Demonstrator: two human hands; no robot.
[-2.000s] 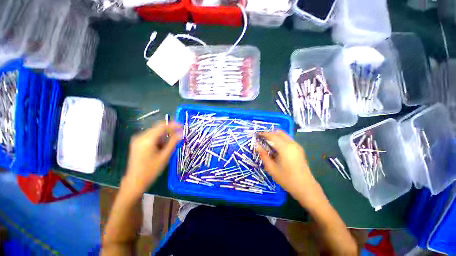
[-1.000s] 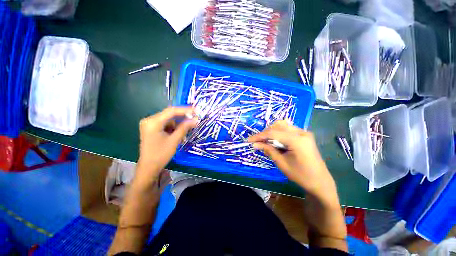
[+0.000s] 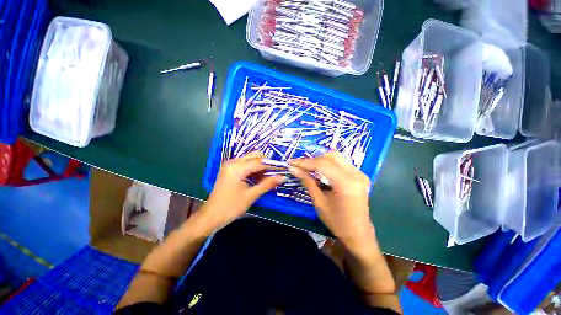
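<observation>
A blue plastic tray (image 3: 384, 132) full of loosely heaped slim silver-white rod parts (image 3: 270, 123) lies in front of me. My left hand (image 3: 240, 187) and my right hand (image 3: 335, 187) meet over its near edge. A slim whitish part (image 3: 277, 163) lies between the fingertips of both hands, pinched by my left thumb and fingers. My right hand also holds a short dark and silver object (image 3: 321, 179), mostly hidden in the fingers; I cannot tell what it is.
A clear box (image 3: 376, 37) of rowed parts with red ends stands beyond the tray. Clear open boxes (image 3: 470, 231) with few parts stand right. A lidded cloudy box (image 3: 64, 80) stands left. Loose parts (image 3: 210, 91) lie left and right of the tray. A white paper (image 3: 232, 7) lies at the top.
My hands have come together over the tray's near side; before, they were apart, left and right. The camera view has shifted, so the bench looks closer and lower boxes sit differently.
</observation>
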